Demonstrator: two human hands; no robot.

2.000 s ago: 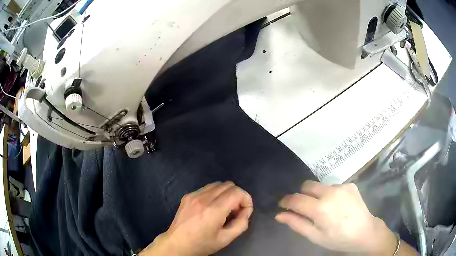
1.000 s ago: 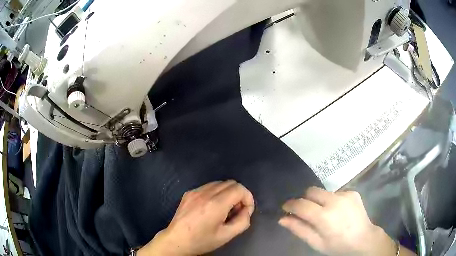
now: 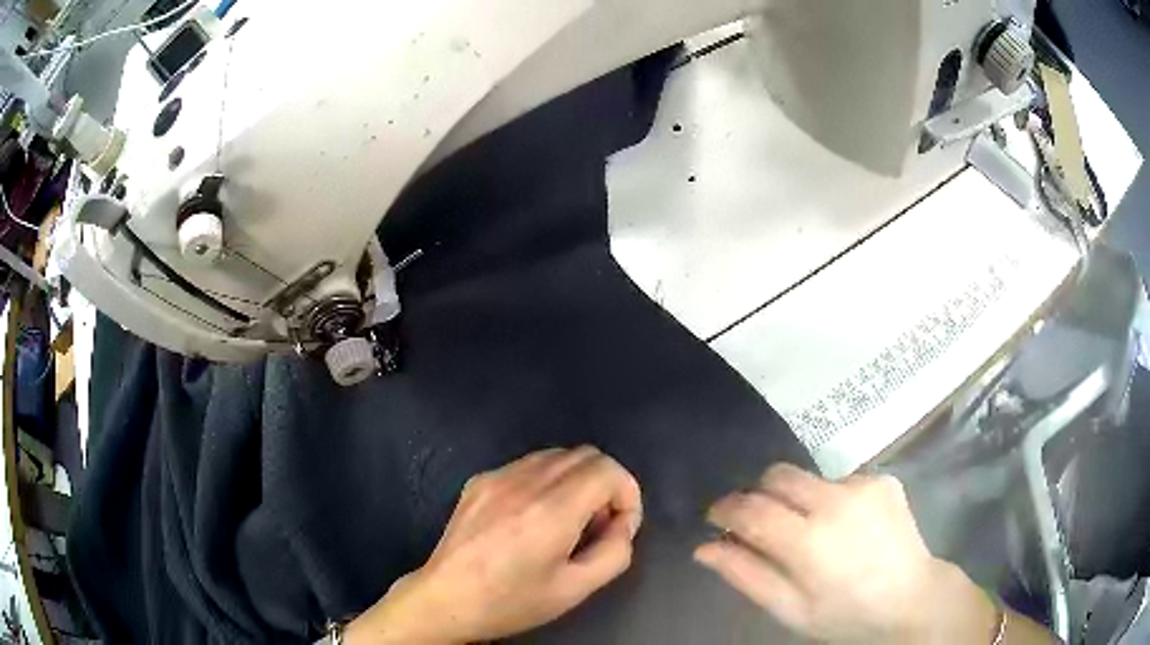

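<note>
A large black cloth [image 3: 505,328] lies over the machine bed and hangs in folds at the left. My left hand [image 3: 536,542] is at the lower middle, thumb and forefinger tips together, pinching the cloth. My right hand [image 3: 839,554] is right of it, with a gap between the hands. Its fingertips are low over the cloth and bent, with a tiny glint between them; I cannot tell what it is. The sewing machine head [image 3: 290,164] stands above the cloth at the left, with its tension dial [image 3: 349,360] facing me. The needle area is hidden.
The white table with a printed ruler [image 3: 908,347] is at the right. A handwheel-side knob [image 3: 1006,53] is on the machine at the upper right. A bent metal bar [image 3: 1044,491] stands at the right edge. A small screen [image 3: 178,53] is at the upper left.
The view has shifted slightly. Both hands stay in nearly the same place on the cloth, and the right fingers have moved only a little.
</note>
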